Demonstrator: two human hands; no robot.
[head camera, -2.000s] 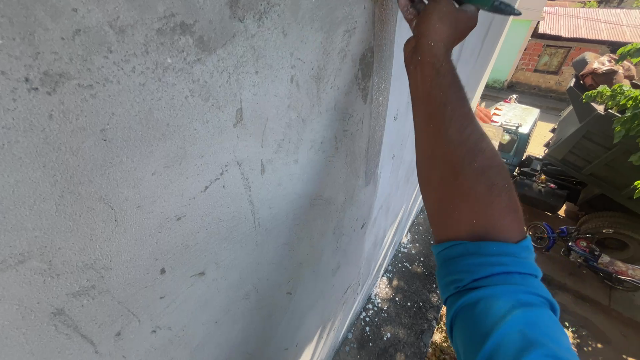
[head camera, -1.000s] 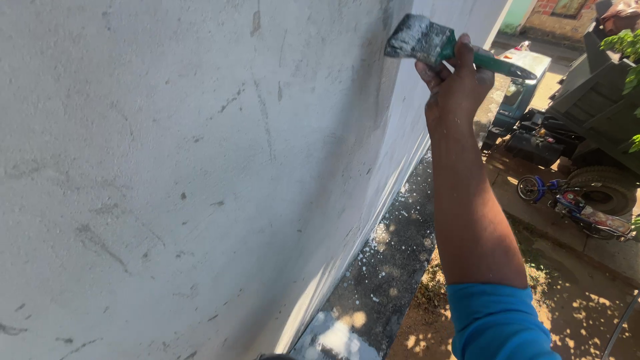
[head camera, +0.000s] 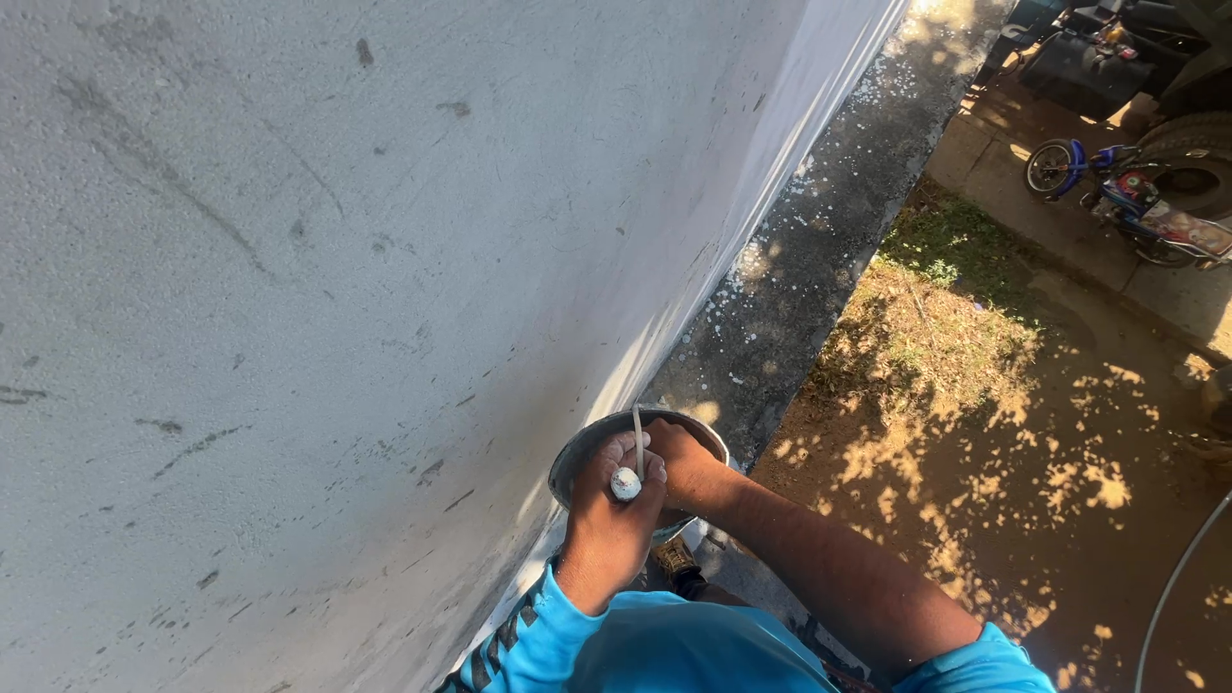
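Below me is a dark bucket (head camera: 568, 460), close against the pale plastered wall (head camera: 337, 289). My left hand (head camera: 616, 515), its fingers smeared with white, is closed on the bucket's thin pale handle (head camera: 637, 433). A rounded, white-coated knob (head camera: 626, 484) pokes out between its thumb and fingers; what it belongs to is unclear. My right hand (head camera: 681, 465) reaches into the bucket's mouth from the right, beside the left. Its fingers are hidden, and the brush does not show.
A concrete ledge (head camera: 818, 221) spotted with white paint runs along the wall's foot, with a drop to dirt ground (head camera: 924, 500) on its right. My boot (head camera: 677, 555) shows below the bucket. A motorcycle (head camera: 1136, 197) and a large vehicle's wheel (head camera: 1189, 178) are at upper right.
My right hand, which held a green-handled brush up at the wall, has come down into the bucket. My left hand and the bucket now show fully. The view has tilted downward.
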